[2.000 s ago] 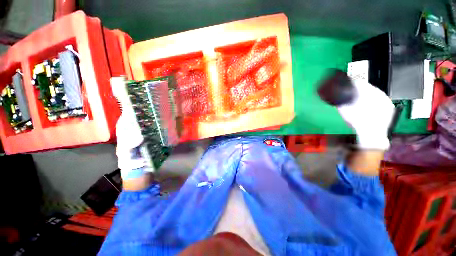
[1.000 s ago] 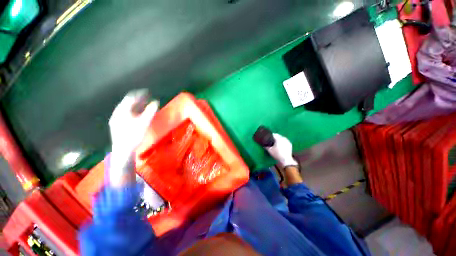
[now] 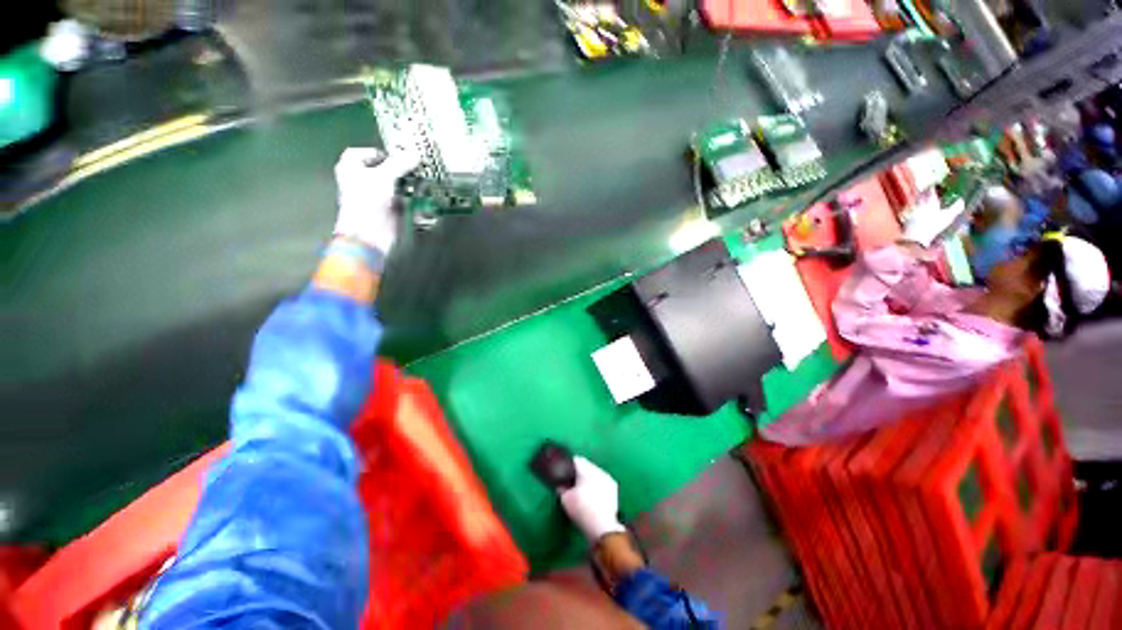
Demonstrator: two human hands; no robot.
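Note:
A green circuit board (image 3: 458, 142) with a long pale silver heatsink is over the dark green conveyor belt. My left hand (image 3: 372, 197), white-gloved with a blue band at the cuff, is at the board's left edge with the fingers on it. My right hand (image 3: 592, 497), also gloved, holds the black barcode scanner (image 3: 554, 465) low over the bright green mat. The red foam tray (image 3: 425, 492) lies below my left arm, partly hidden by the sleeve and cut off by the lower edge.
A black box (image 3: 708, 326) with a white card (image 3: 624, 369) stands on the mat (image 3: 492, 391). More boards (image 3: 757, 160) lie on the belt (image 3: 591, 148). A person in pink (image 3: 923, 320) sits at the right, behind stacked red trays (image 3: 886, 492).
The view has swung toward the belt and right. My left hand has reached out over the belt and now has a board. My right hand still holds the scanner.

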